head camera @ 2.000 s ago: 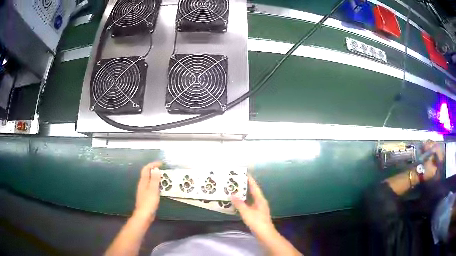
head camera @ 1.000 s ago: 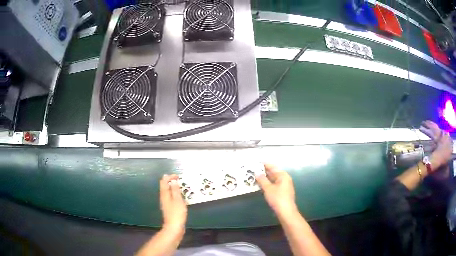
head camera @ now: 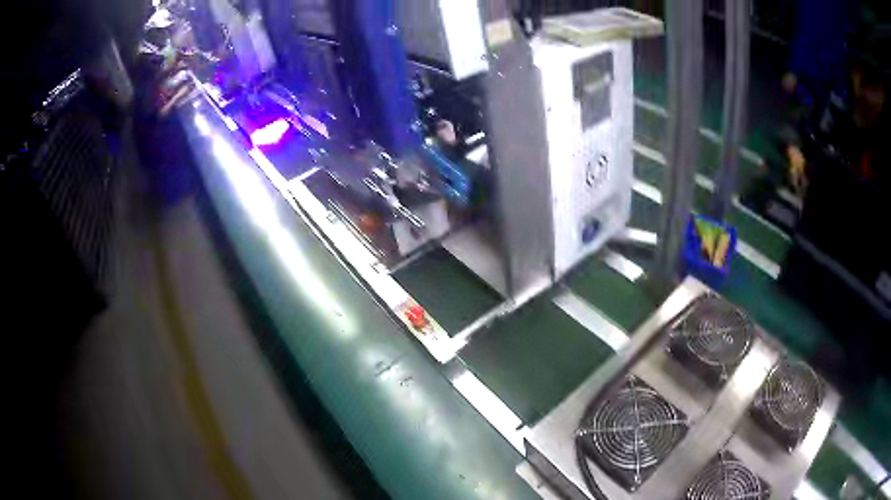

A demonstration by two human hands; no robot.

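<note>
Neither of my hands is in the picture, and the four-position fixture is out of view. Nearest in front of me is the silver cooling fan plate (head camera: 562, 435) at the lower right, with four black round-grilled fans, the lowest cut off by the bottom edge. A black cable runs along its left side. The green table edge (head camera: 342, 361) runs diagonally from the bottom centre to the upper left. The picture is tilted and partly blurred.
A white box machine (head camera: 591, 146) with a grey upright stands beyond the plate. A red button (head camera: 417, 314) sits on its base strip. A blue bin (head camera: 710, 244) holds yellow things. A purple glow (head camera: 271, 132) shows farther up the line. A floor with a yellow line lies left.
The view has swung left along the line and tilted. My hands and the fixture have left the picture, and the fan plate now shows at the lower right.
</note>
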